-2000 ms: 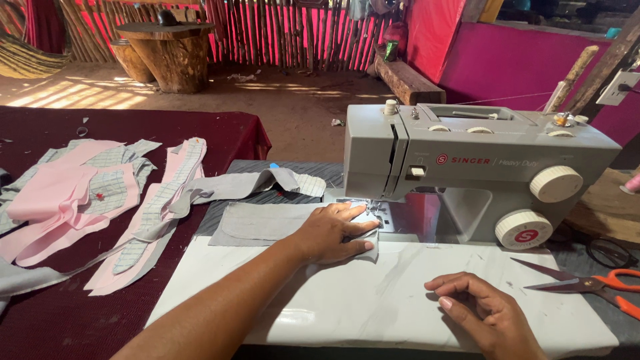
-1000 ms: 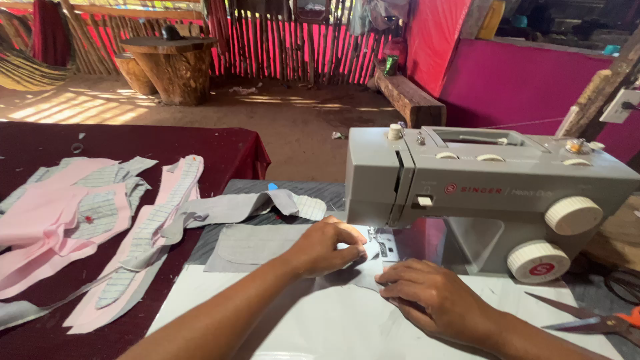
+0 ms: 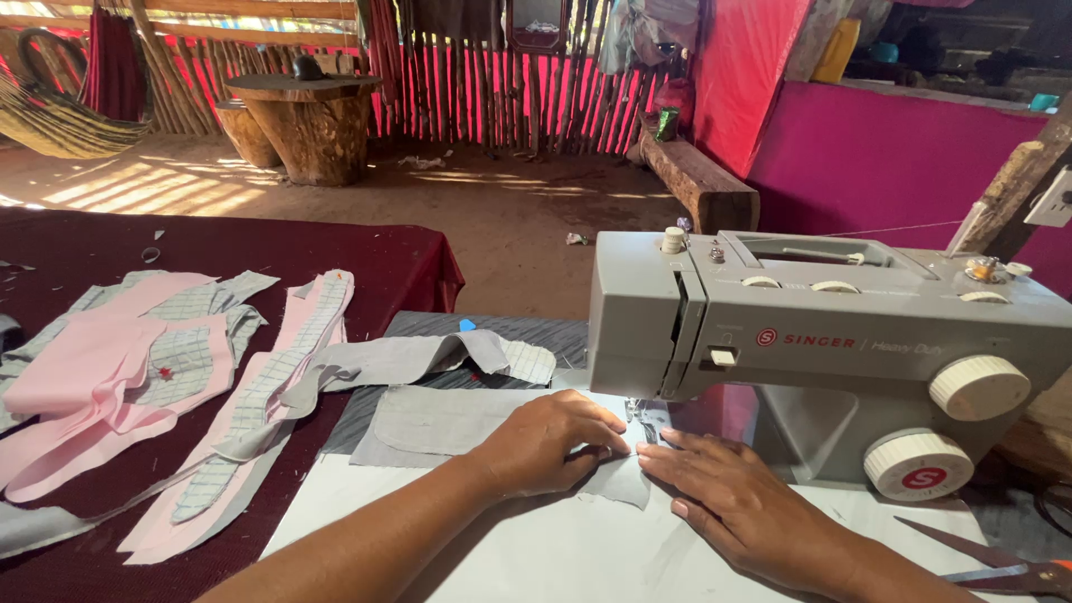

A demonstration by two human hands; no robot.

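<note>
A grey Singer sewing machine point(image 3: 837, 335) stands on the right, its presser foot point(image 3: 634, 409) lowered close to a grey fabric piece point(image 3: 452, 414). My left hand point(image 3: 548, 440) rests on that fabric just left of the foot, fingers bent, thumb and fingertips near its edge. Flat beside the needle plate, my right hand point(image 3: 724, 494) has its fingertips at the fabric's right edge, holding nothing that shows. A longer grey strip point(image 3: 394, 356) curls behind the fabric and runs left. The stitching area is partly hidden by my fingers.
Orange-handled scissors point(image 3: 997, 569) lie at the lower right. Pink fabric pieces point(image 3: 84, 360) and a pink and checked strip point(image 3: 285, 385) lie on the dark red tablecloth point(image 3: 377, 251) at left. A small blue object point(image 3: 467, 325) sits behind the grey strip. A wooden bench point(image 3: 699, 180) stands beyond.
My right hand has moved left and forward from the white surface to the fabric by the needle plate. My left hand has drawn its fingers back from under the machine's head.
</note>
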